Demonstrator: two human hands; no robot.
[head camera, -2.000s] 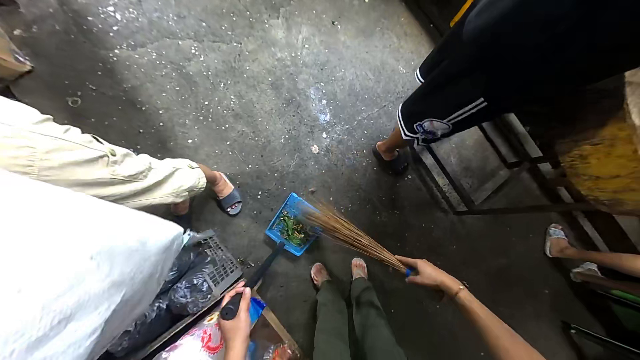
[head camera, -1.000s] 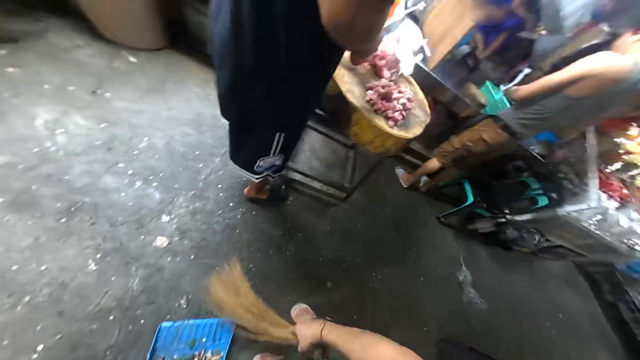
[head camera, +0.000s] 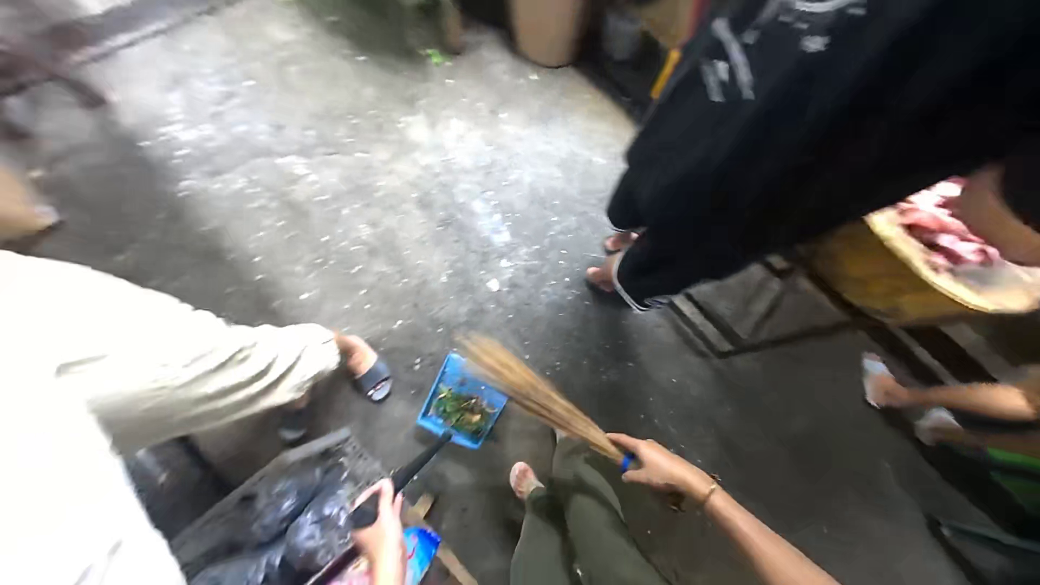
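My left hand (head camera: 380, 520) is closed around the black handle (head camera: 418, 465) of a blue plastic dustpan (head camera: 446, 379), low and left of centre. Green leafy scraps and other debris (head camera: 463, 410) lie in the pan. My right hand (head camera: 654, 465) grips the bound end of a stick broom (head camera: 544, 398), by a blue band. The broom slants up and left from that hand, and its blurred bristle tips are over or beside the pan's right edge; whether they touch it I cannot tell.
A person in light trousers (head camera: 219, 357) stands at left, beside black plastic bags (head camera: 313, 520). At upper right, a person in dark clothes (head camera: 780, 146) stands by a metal frame and a round yellowish block (head camera: 894, 268) bearing raw meat (head camera: 942, 223). Small debris dots the concrete floor (head camera: 390, 203).
The view has swung right and back. The dustpan, partly out of frame a second ago, shows whole again, as does my left hand. Both tools remain held.
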